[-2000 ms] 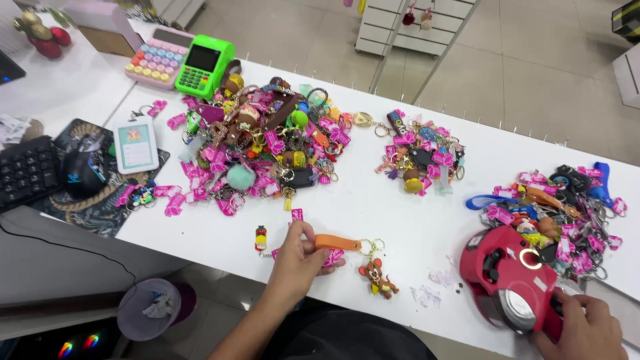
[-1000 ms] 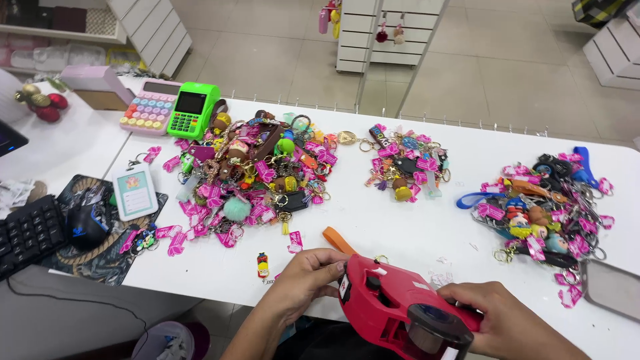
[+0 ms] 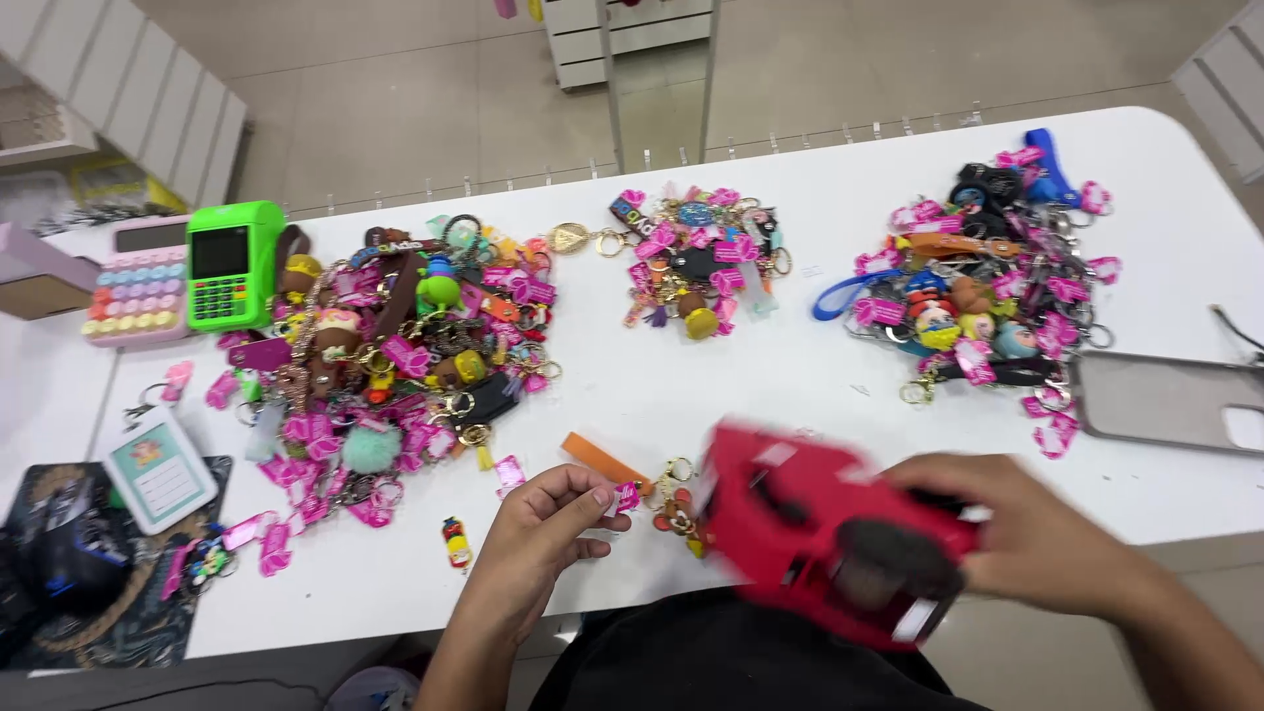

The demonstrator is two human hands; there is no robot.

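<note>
My left hand [image 3: 548, 538] pinches a small pink tag [image 3: 624, 498] between thumb and fingers, beside a keychain with an orange strap [image 3: 604, 462], gold rings and a brown mouse figure [image 3: 677, 515]. In my right hand [image 3: 1007, 528] is a red handheld label gun or tape dispenser [image 3: 790, 513], blurred, partly over the keychain's right side. A small yellow and red figure charm [image 3: 456, 543] lies left of my left hand. Tagged keychains lie in a large pile [image 3: 395, 365], a small pile [image 3: 701, 257] and a right-hand pile [image 3: 978, 286].
At the left stand a green card terminal [image 3: 233, 267] and a pink calculator [image 3: 140, 286]. Below them are a badge holder [image 3: 160, 472] and a black mouse [image 3: 79, 563] on a patterned pad. A grey phone case [image 3: 1165, 400] lies right. Small clear hooks line the white counter's far edge [image 3: 849, 148].
My right hand has brought the red device from the right side toward the middle. A second ago it was close against my left hand; now they are apart.
</note>
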